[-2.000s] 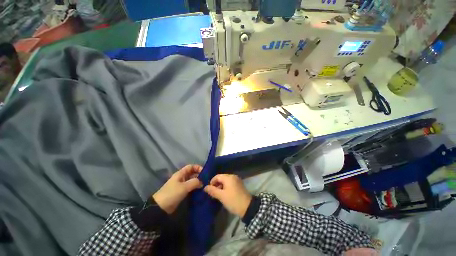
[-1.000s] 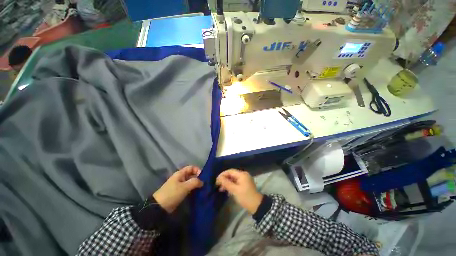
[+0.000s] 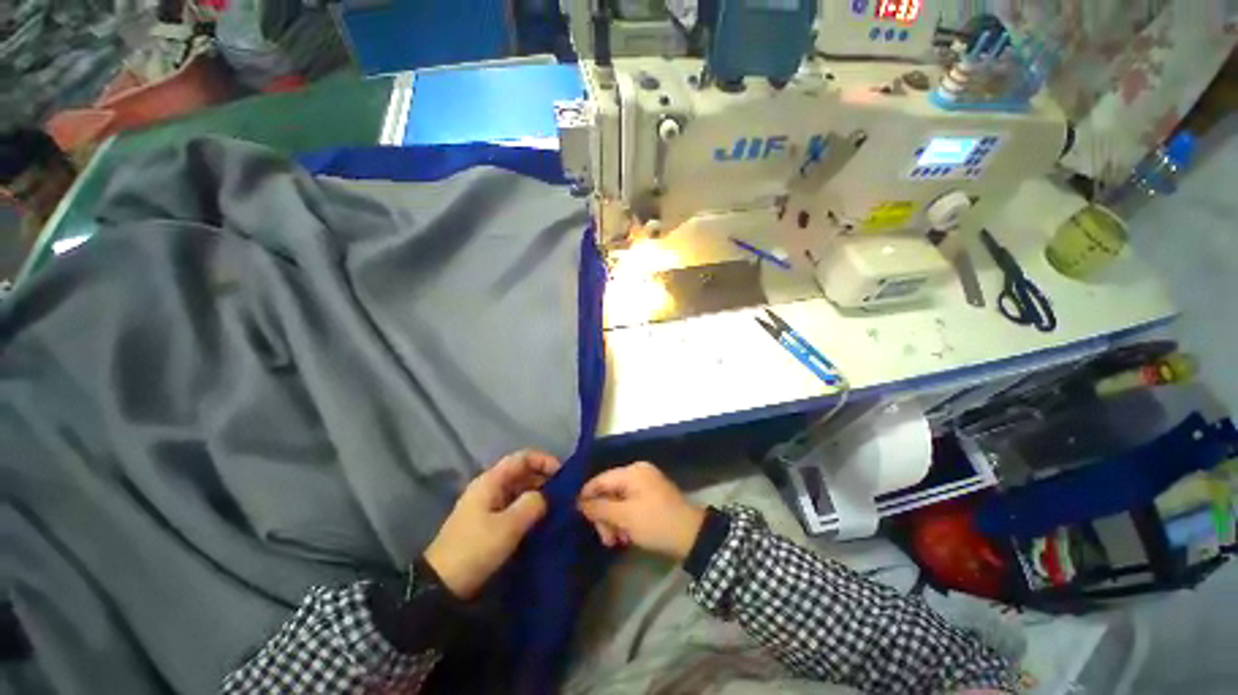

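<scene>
The grey fabric panel (image 3: 394, 312) drapes over the left side. The blue strip (image 3: 592, 340) runs along its right edge from the needle area down to the hands, narrow above and wider below. My left hand (image 3: 492, 519) pinches the fabric edge where grey meets blue. My right hand (image 3: 644, 511) is at the right edge of the blue strip, fingertips bent together against it; whether they grip the cloth is hard to tell. The sewing machine (image 3: 760, 149) stands ahead, its lamp lit over the needle area, where the strip's upper end lies.
Blue-handled snips (image 3: 801, 348), a thin blue pen-like item (image 3: 760, 253), black shears (image 3: 1018, 283) and a yellow-green roll (image 3: 1086, 242) lie on the white table. An open drawer with a white roll (image 3: 889, 455) is below the table edge at right. A person's head (image 3: 33, 168) shows at far left.
My right hand first moved off the blue strip to the right, then came back to its edge. My left hand stays at the fabric edge. The view has shifted slightly.
</scene>
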